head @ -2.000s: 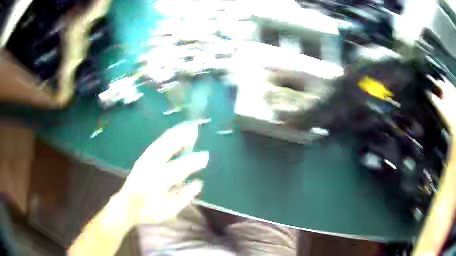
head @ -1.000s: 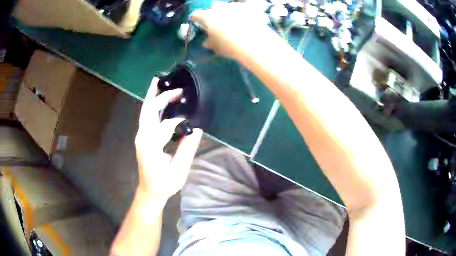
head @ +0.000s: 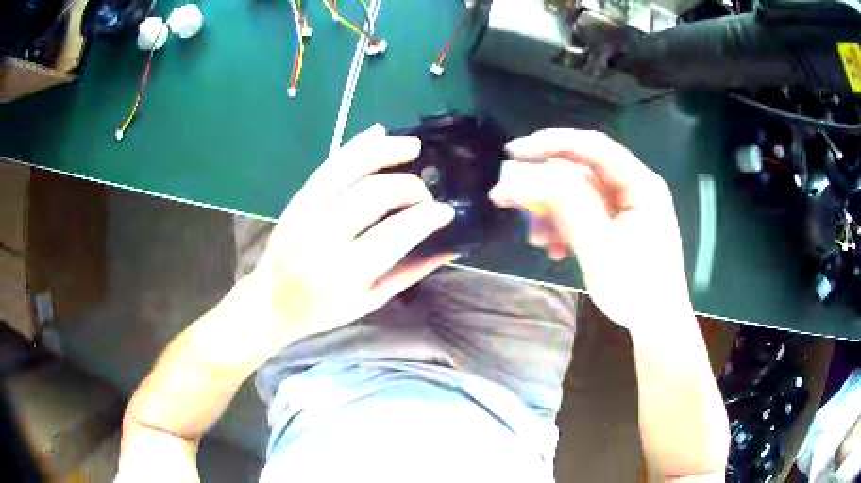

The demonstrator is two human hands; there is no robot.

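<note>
A glossy black round housing (head: 463, 165) is held over the bench edge in front of me. My left hand (head: 349, 222) grips it from the left, fingers over its near side. My right hand (head: 590, 212) is at its right side, blurred, with thumb and fingertips drawn together. A faint coloured blur shows below its fingers; whether it holds a small part cannot be told. The inside of the housing is dark and partly covered by fingers.
White motors (head: 153, 34) with a wire lie at back left, beside a carton (head: 42, 71). Loose wire plugs (head: 376, 45) lie beyond my hands. The electric screwdriver (head: 736, 57) rests at the screw feeder (head: 557, 66). Black housings (head: 817, 189) are heaped at right.
My right hand has come back from the far motors to the housing. The housing and my left hand now appear further right, in front of my lap; the view has shifted too.
</note>
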